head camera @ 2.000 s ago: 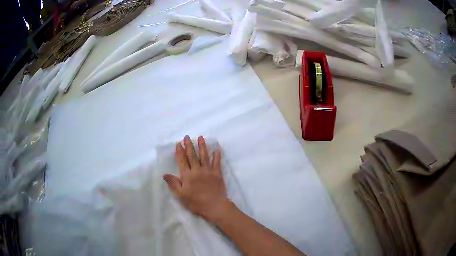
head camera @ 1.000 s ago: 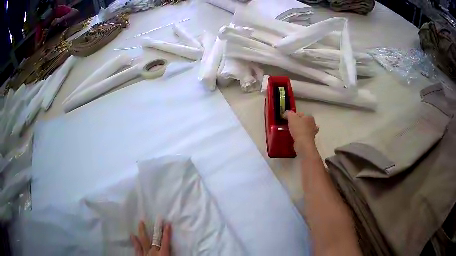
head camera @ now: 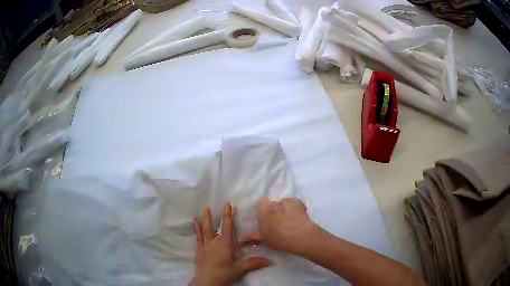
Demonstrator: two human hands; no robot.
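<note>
A bundle in thin translucent white wrapping (head camera: 254,162) lies on the near part of the white-blue foam mat (head camera: 196,106); a tan shade shows through it. My left hand (head camera: 221,251) lies on the wrapping with its fingers spread. My right hand (head camera: 285,223) is beside it, fingers curled down against the wrapping and thumb pointing at my left hand. I cannot tell whether a piece of tape is under my right fingers. The red tape dispenser (head camera: 380,120) stands right of the mat.
White stuffing rolls (head camera: 386,50) are heaped behind the dispenser. A loose tape roll (head camera: 242,37) lies at the mat's far edge. A tan tote stack (head camera: 458,212) is at the right. Filled clear polybags (head camera: 33,139) lie at the left.
My right hand reached to the tape dispenser a second ago and is now back on the wrapping beside my left hand. The camera view has shifted.
</note>
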